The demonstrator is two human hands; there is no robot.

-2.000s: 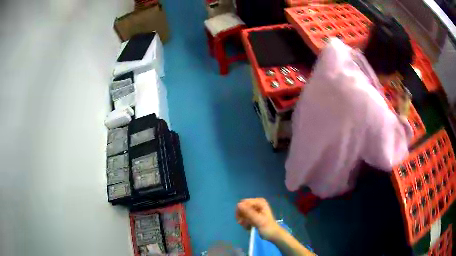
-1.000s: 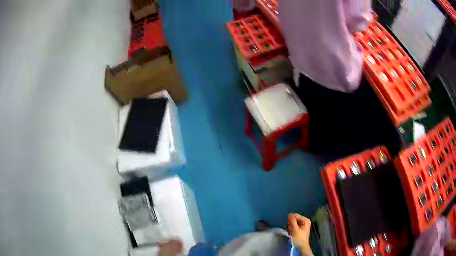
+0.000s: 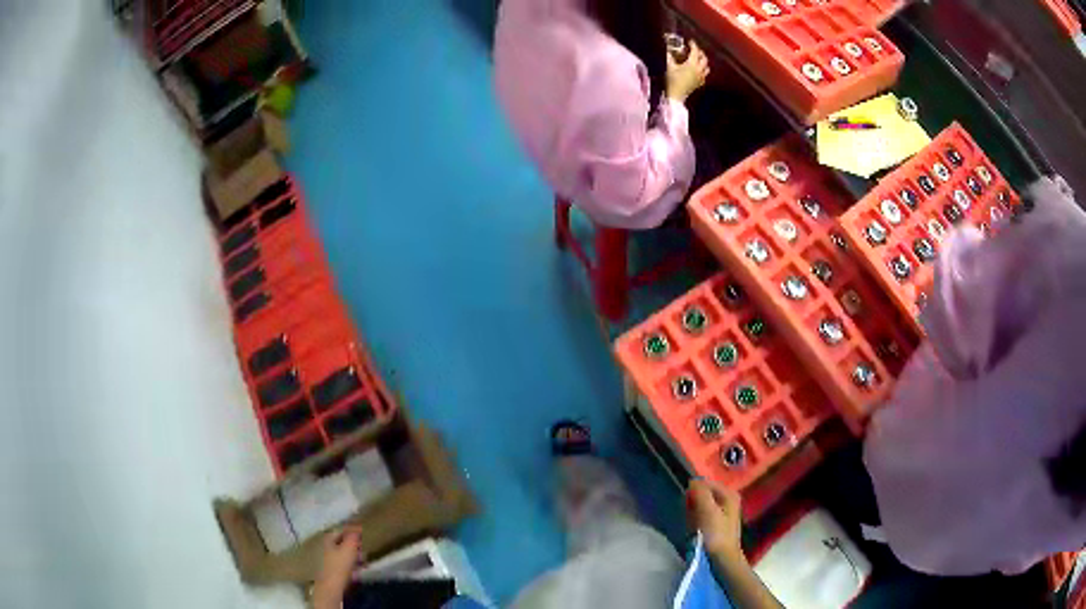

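My left hand is low at the left, small and blurred, in front of an open cardboard carton; whether it holds anything cannot be told. My right hand is low at the right of centre, fingers curled in, with no object visible in it. It appears just below the near corner of an orange-red turnover tray whose pockets hold small round parts, some with green faces. Contact between hand and tray cannot be made out.
Blue floor runs ahead, with my foot on it. Left, by the wall, are the carton and orange-red trays with black pieces. Right, people in pink smocks sit by more trays and yellow paper.
The view has moved forward along the aisle. The white boxes and stool have passed out of view, and the left carton and trays are nearer. My left hand now shows more fully.
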